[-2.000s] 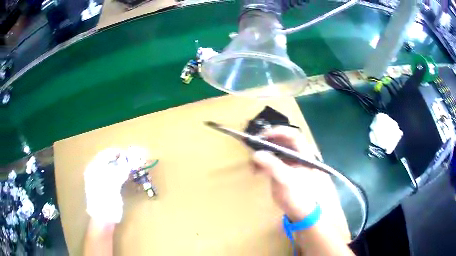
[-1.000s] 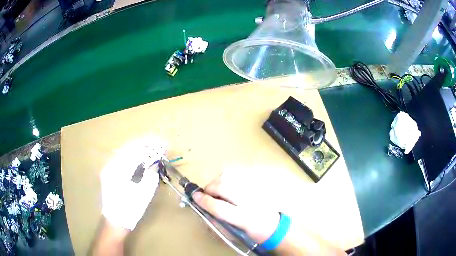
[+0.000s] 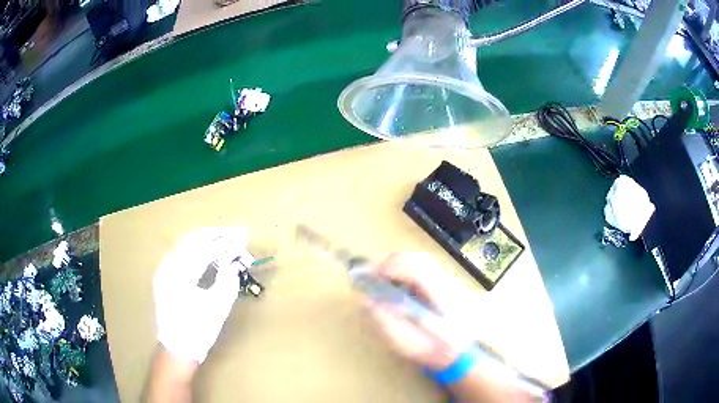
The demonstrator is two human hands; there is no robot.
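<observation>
My left hand (image 3: 193, 291), in a white glove, holds a small wired assembly (image 3: 247, 279) over the tan board (image 3: 315, 346). A green wire sticks out of the assembly to the right, and a dark part with a pale end points down-right. The glove hides much of it. My right hand (image 3: 410, 311), bare with a blue wristband, grips a soldering iron (image 3: 378, 288) like a pen. The iron is motion-blurred; its tip points up-left, above and right of the assembly, apart from it.
A black iron stand (image 3: 445, 201) with a yellowish tray sits right on the board. A clear fume hood (image 3: 430, 98) hangs behind. Another assembly (image 3: 236, 118) lies on the green belt (image 3: 158, 102). More assemblies (image 3: 43, 323) are heaped at left. Black cables (image 3: 579, 140) and a white part (image 3: 628, 206) lie right.
The iron was at the assembly one second ago; my right hand has drawn it away up and right. My left hand keeps its hold. The assembly on the belt appears farther left.
</observation>
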